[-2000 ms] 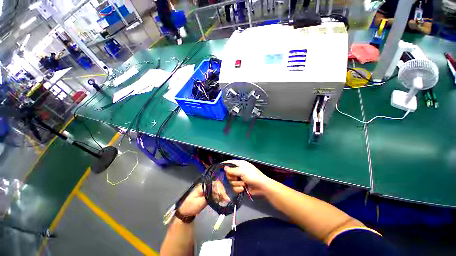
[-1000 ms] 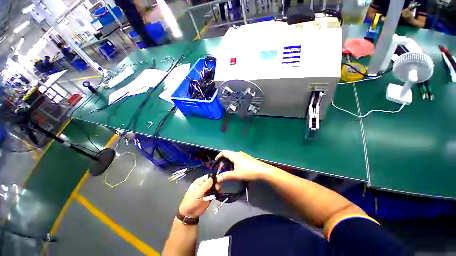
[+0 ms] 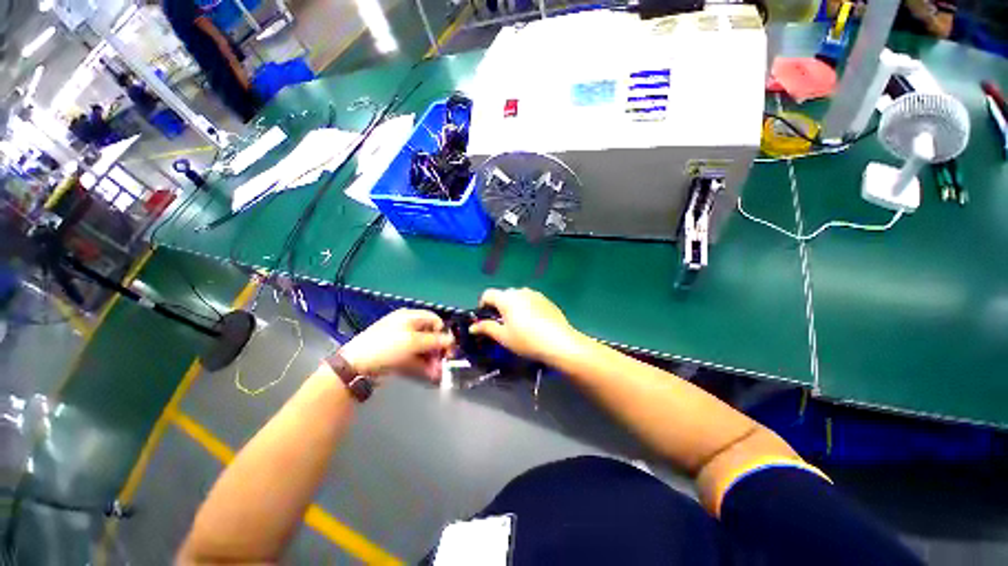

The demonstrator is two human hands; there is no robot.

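Note:
A black coiled harness (image 3: 478,343) is in the air just before the bench's front edge. My right hand (image 3: 525,324) grips its upper right side. My left hand (image 3: 411,345) is at its left side with fingers together, blurred; whether it pinches a cable end cannot be told. Pale connector tips (image 3: 451,374) hang below the coil. The coil is partly hidden by my fingers.
A blue bin (image 3: 431,219) with black coils stands on the green bench (image 3: 619,293), left of the beige winding machine (image 3: 619,177). White papers (image 3: 304,161) and black cables lie at left. A white fan (image 3: 917,138) stands at right. A person (image 3: 210,44) stands beyond the bench.
Both hands and the coil have moved up towards the bench edge. My left hand has moved left, its forearm now reaching in from the lower left. The coil shows more edge-on.

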